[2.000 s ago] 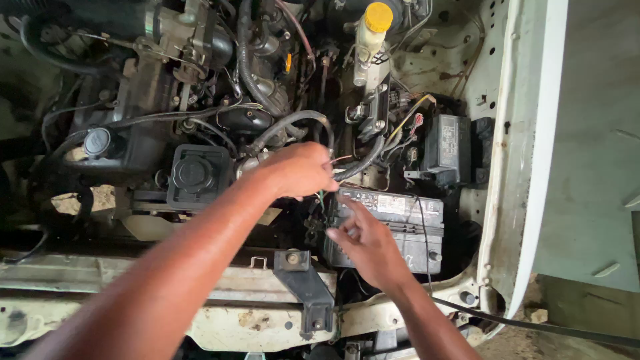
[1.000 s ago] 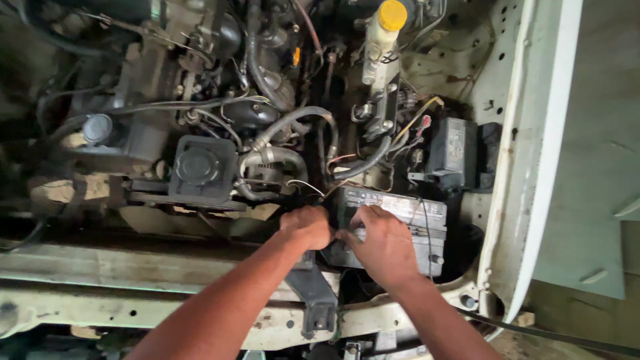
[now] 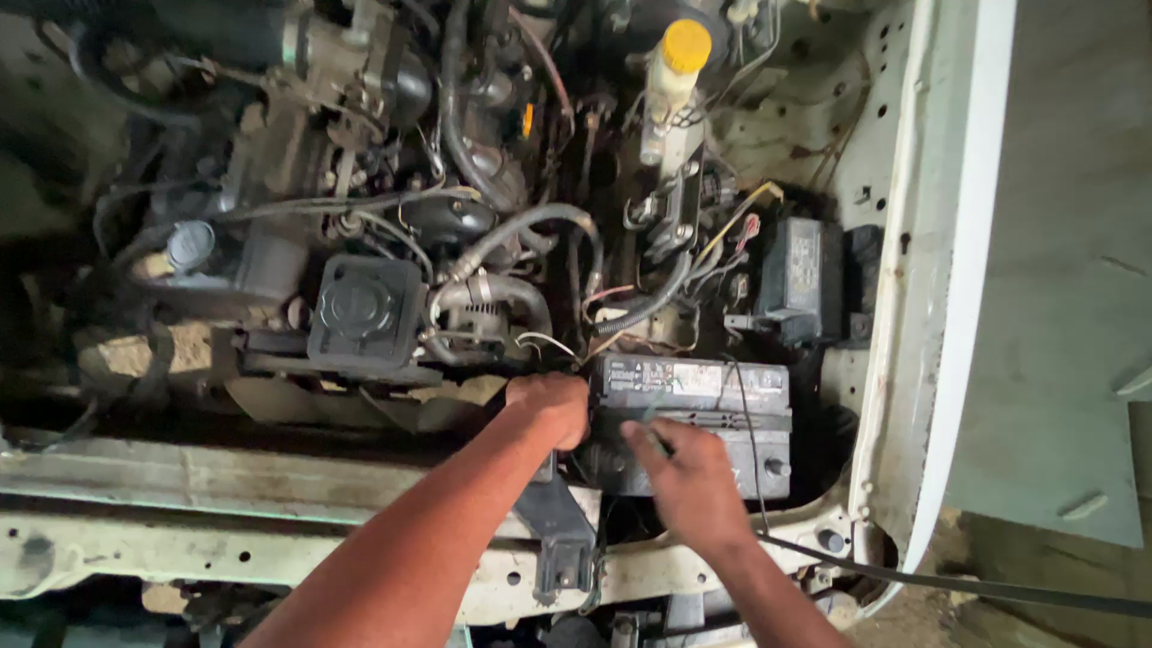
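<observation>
My left hand (image 3: 551, 409) is curled at the left edge of the car battery (image 3: 693, 396), above a black metal bracket (image 3: 553, 522); what its fingers grip is hidden. My right hand (image 3: 688, 468) is over the battery's front half, thumb and forefinger pinched together. A thin green wire (image 3: 661, 400) seems to run from those fingertips, though blur hides its ends. Just above my left hand, a loose white wire (image 3: 544, 340) curves beside a corrugated black conduit (image 3: 643, 310). A thin black cable (image 3: 749, 432) lies across the battery.
Behind the battery stands a reservoir with a yellow cap (image 3: 686, 47). A black fuse box (image 3: 799, 274) sits by the white fender edge (image 3: 958, 270). The engine and a square black cover (image 3: 364, 310) are at left. The radiator support (image 3: 360, 558) runs along the front.
My hands, close together a second ago, are now farther apart, with my right hand over the battery's front part. Two seconds ago my left hand was higher, near the hoses.
</observation>
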